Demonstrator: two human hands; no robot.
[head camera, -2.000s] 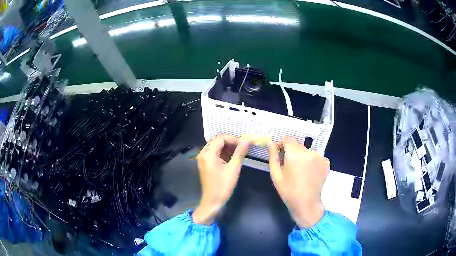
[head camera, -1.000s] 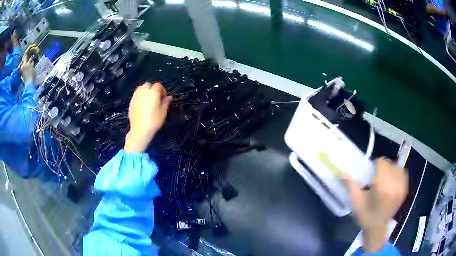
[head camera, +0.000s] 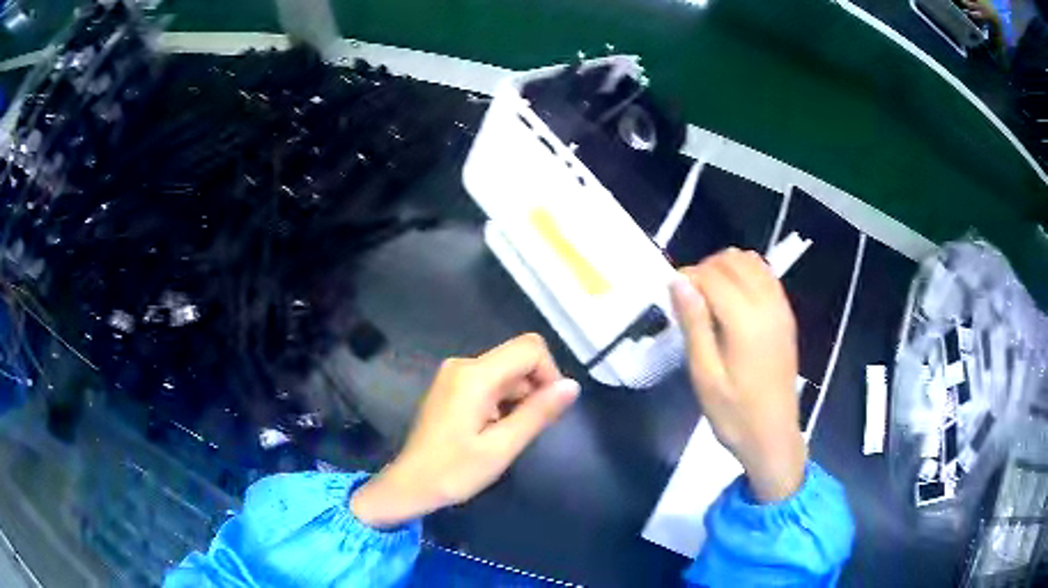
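Observation:
The white projector housing (head camera: 540, 207) stands turned at an angle on the dark mat, open top up, with a black round-ended part (head camera: 636, 129) inside. A yellow strip (head camera: 569, 250) lies on its side, and a white loop-shaped stand runs along its lower edge. My right hand (head camera: 747, 356) grips the housing's near right corner. My left hand (head camera: 483, 419) is just in front of the housing, thumb and fingers curled together; whether anything is between them is unclear. A short black lead (head camera: 621, 341) shows at the housing's near end, close to my left fingertips.
A tangled heap of black cables (head camera: 241, 207) covers the left side. White sheet (head camera: 695, 494) lies under my right forearm. A white strip (head camera: 876, 409) and a clear bag of white and black pieces (head camera: 960, 379) lie right. The pale rail (head camera: 437, 71) and green conveyor (head camera: 781, 86) are beyond.
My left hand has come back from over the cable heap to the front of the housing. The housing is turned from its first position, and the yellow strip now lies on its side, away from my fingers.

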